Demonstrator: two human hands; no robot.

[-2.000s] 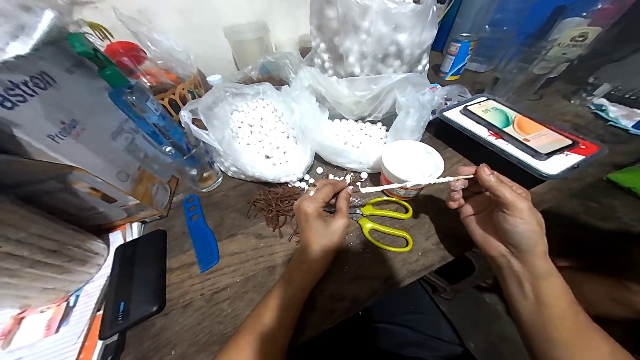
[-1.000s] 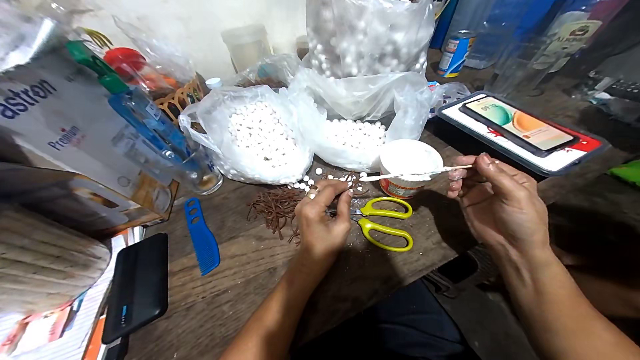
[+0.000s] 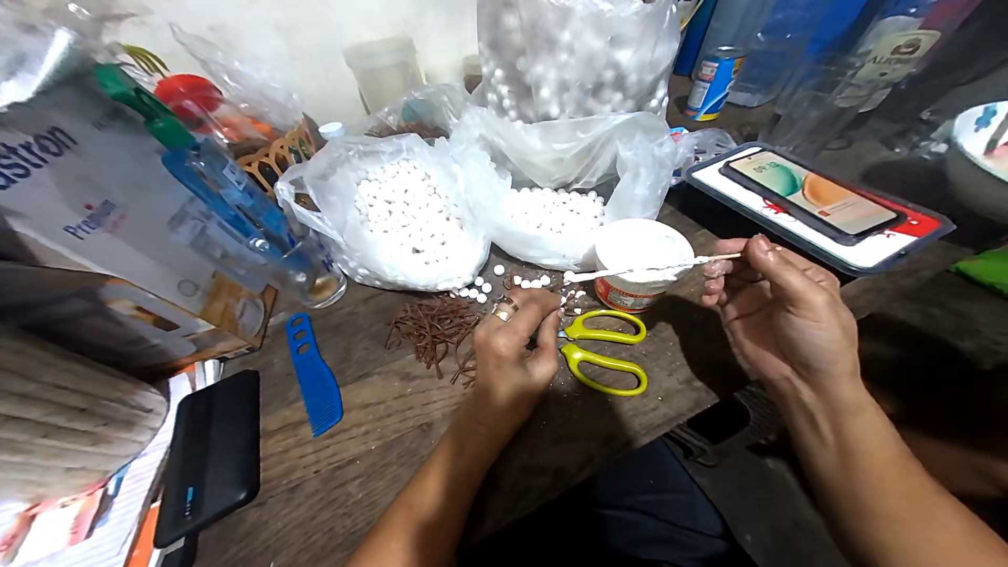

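My right hand (image 3: 787, 315) pinches a thin stick (image 3: 677, 264) coated in white, held nearly level across a round white tub (image 3: 644, 256). A small white ball (image 3: 568, 277) sits at or by its far left end. The fingertips of my left hand (image 3: 520, 335) are together among small white pieces on the table; what they pinch is too small to tell. Scissors with yellow-green handles (image 3: 605, 354) lie just right of that hand, their blades mostly hidden. A pile of thin brown strips (image 3: 433, 331) lies to its left. White balls (image 3: 413, 213) fill an open plastic bag behind, with more in a second bag (image 3: 555, 211).
A blue comb (image 3: 315, 378) and a black power bank or phone (image 3: 213, 457) lie at left, near a clear glass (image 3: 319, 279) and a blue spray bottle (image 3: 228, 189). At right a lit phone (image 3: 811, 193) rests on a flat box (image 3: 929, 228). A can (image 3: 713, 85) stands behind.
The stick, earlier tilted up more to the right, is held a little differently, and my right hand has shifted slightly. My left hand stays near the small white pieces.
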